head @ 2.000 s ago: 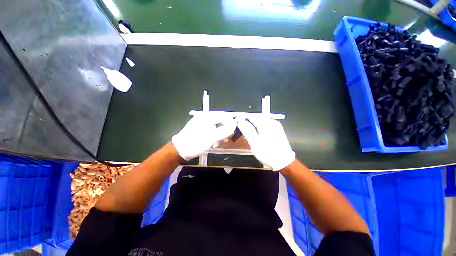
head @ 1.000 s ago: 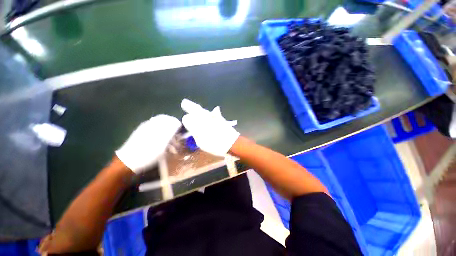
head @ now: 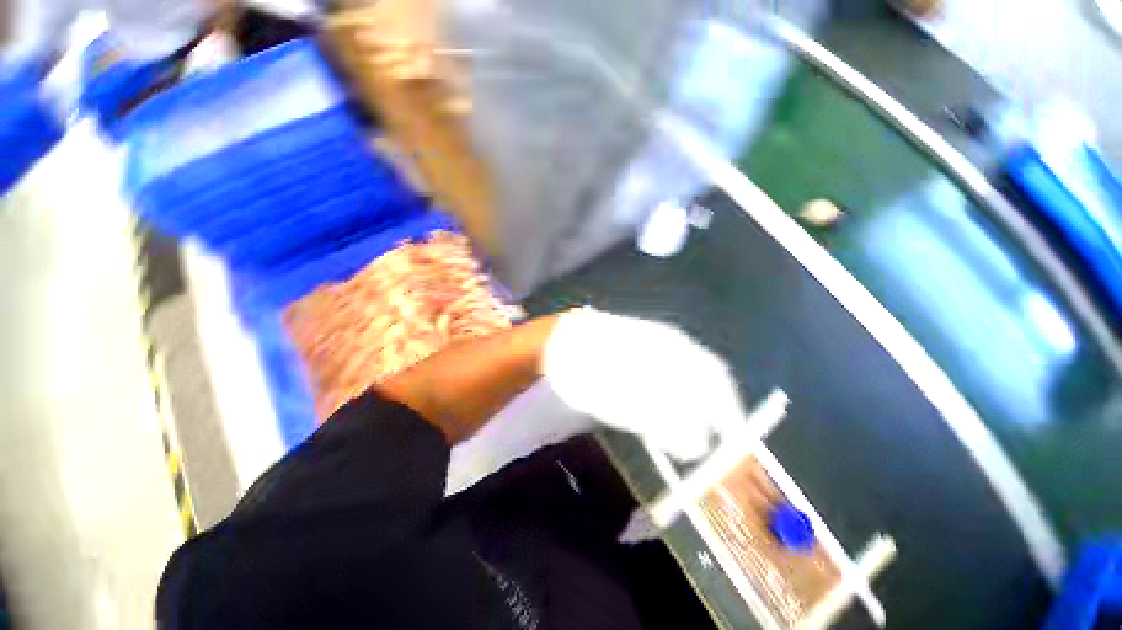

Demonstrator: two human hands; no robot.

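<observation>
My left hand (head: 646, 373), in a white glove, is over the bench edge at the near end of the taped pad, blurred; its fingers point down to the right and I cannot tell if they hold anything. The tan pad (head: 753, 523) lies inside crossing white tape strips (head: 717, 464). A round blue fixture (head: 792, 528) stands on it, with no part visible on it. My right hand is not in view.
A blue bin of tan parts (head: 391, 322) is left of my forearm, below the bench. Stacked blue trays (head: 271, 172) are behind it. A white bottle (head: 663, 229) lies near the grey sheet (head: 554, 135). A small pale piece (head: 821, 213) is on the green belt.
The view has swung left, bringing the tan parts bin and blue trays in and taking the black parts bin out. My hands have parted; the right one has left the picture. The blue fixture is uncovered.
</observation>
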